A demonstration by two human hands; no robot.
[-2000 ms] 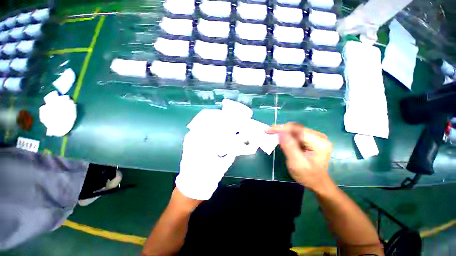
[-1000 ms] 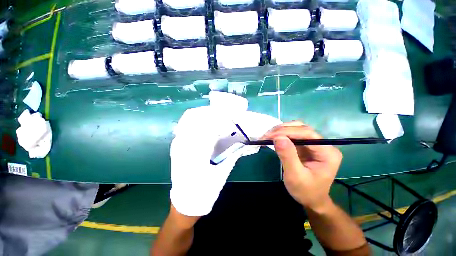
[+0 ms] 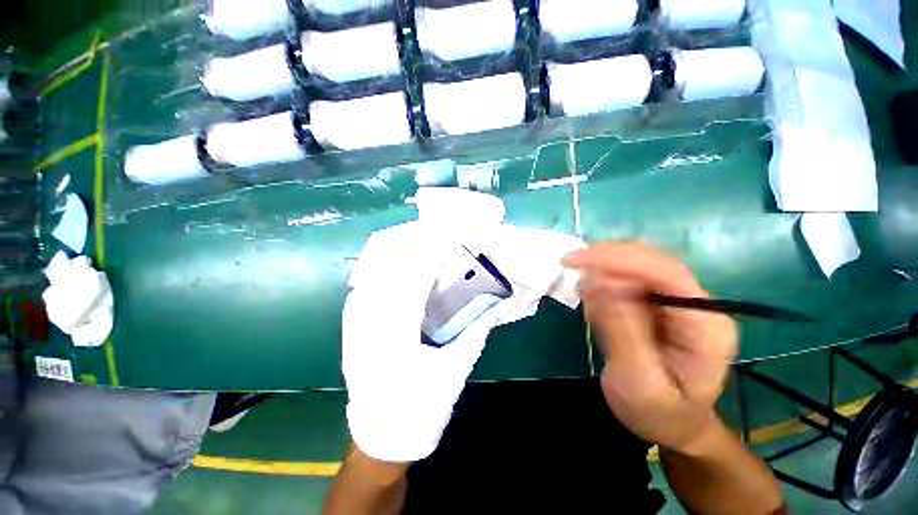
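Note:
My left hand (image 3: 393, 352), in a white glove, holds a small housing (image 3: 465, 302) with a pale face and dark rim, its hollow side partly showing. A white wiping cloth (image 3: 539, 256) spreads from the glove towards my right hand; the border between glove and cloth is hard to see. My bare right hand (image 3: 659, 337) is just right of the housing and holds a thin black stick (image 3: 750, 305) that points out to the right. The stick's other end is hidden by my fingers. My right fingertips are at the cloth's edge.
A clear blister tray (image 3: 332, 181) with rows of white housings lies behind my hands. Folded white wipes (image 3: 820, 131) and a small white pad (image 3: 830, 243) are at the right. Crumpled cloth (image 3: 79, 300) and a label (image 3: 53, 368) are at the left. A person's grey clothing (image 3: 101, 443) shows lower left; a black stool (image 3: 881, 463) lower right.
The view has shifted closer to the bench. The black stick's tip was at the housing one second ago; my right hand has moved right, away from it. The housing's inside shows more.

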